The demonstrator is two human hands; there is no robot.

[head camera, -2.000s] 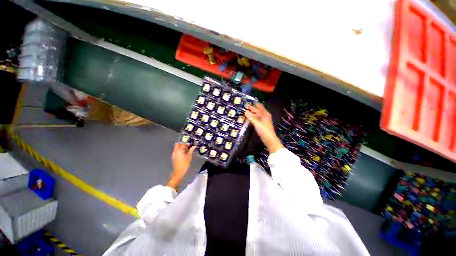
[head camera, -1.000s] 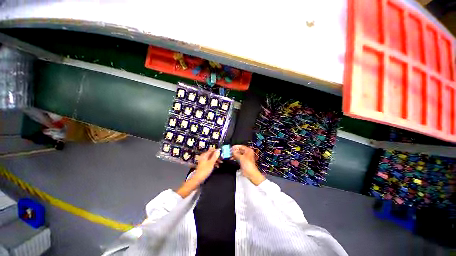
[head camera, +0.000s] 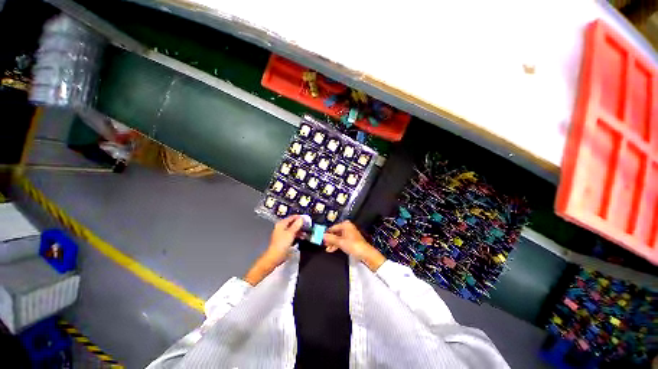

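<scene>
A small light-blue component (head camera: pixel 318 232) is held between my two hands just below the near edge of the clear pocketed tray. My left hand (head camera: pixel 287 236) grips its left side, with a small whitish part at the fingertips. My right hand (head camera: pixel 346 239) pinches its right side. The component tray (head camera: pixel 314 170) lies tilted on the green surface, with rows of dark squares with pale centres. The fingers hide some of the component. A dense pile of leaded components (head camera: pixel 451 227) lies right of the tray, on and beside a dark mat (head camera: pixel 386 189).
A shallow red parts bin (head camera: pixel 288 78) with coloured parts lies beyond the tray under the white shelf (head camera: pixel 433 58). A large red compartment tray (head camera: pixel 613 144) sits on the shelf. Stacked clear trays (head camera: pixel 63 65) stand far left. A second pile (head camera: pixel 602 310) lies far right above a blue bin (head camera: pixel 559 352).
Two seconds ago both hands were on the tray's edges; by one second ago they held the blue component below it. Since then the view has shifted, and the hands still hold it.
</scene>
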